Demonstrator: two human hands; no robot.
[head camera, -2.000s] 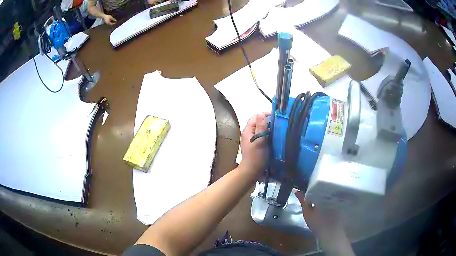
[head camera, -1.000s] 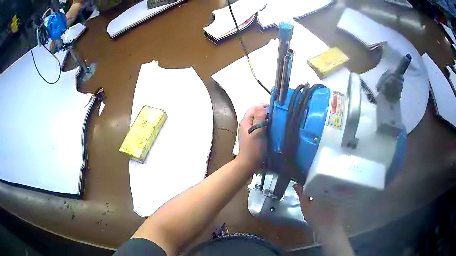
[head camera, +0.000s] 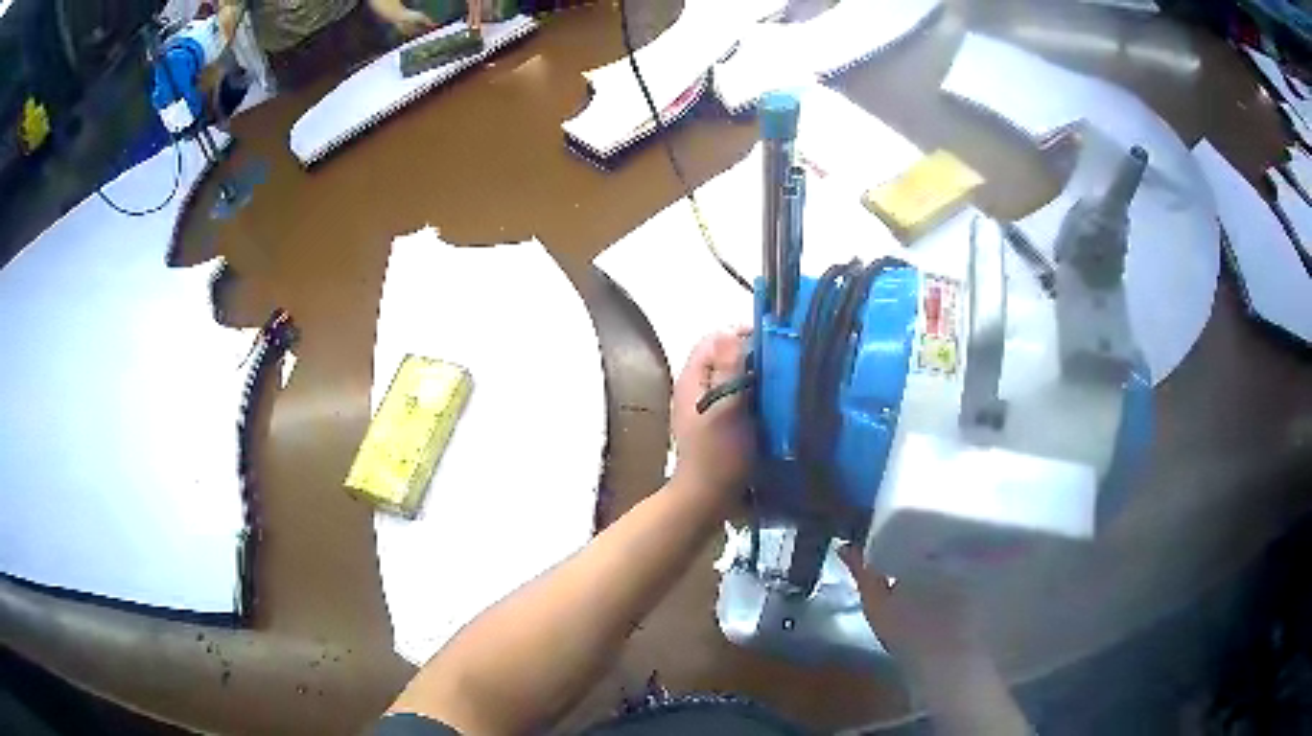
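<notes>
The large cutting machine (head camera: 871, 417) has a blue motor, coiled black cable and white control box, and stands upright in front of me. Its silver base plate (head camera: 789, 626) rests on the brown table (head camera: 338, 374). My left hand (head camera: 712, 417) is closed around the upright stand side of the machine, its fingertips partly hidden. My right hand (head camera: 914, 611) is blurred below the control box; its fingers are hidden behind it, so its grip cannot be told. A white-topped cut panel (head camera: 540, 388) lies left of the machine, with a yellow weight (head camera: 410, 434) on it.
A large white-topped stack (head camera: 115, 417) lies at the left. More cut panels (head camera: 640, 94) lie behind and at the right, one under another yellow weight (head camera: 925, 194). A second blue machine (head camera: 180, 72) is far left. A person's hand is beside a dark weight (head camera: 442, 52). A cord (head camera: 655, 108) hangs behind the machine.
The view has shifted slightly. The person across the table has a hand near the dark weight. The far blue machine has moved a little. My left hand stays on the cutting machine.
</notes>
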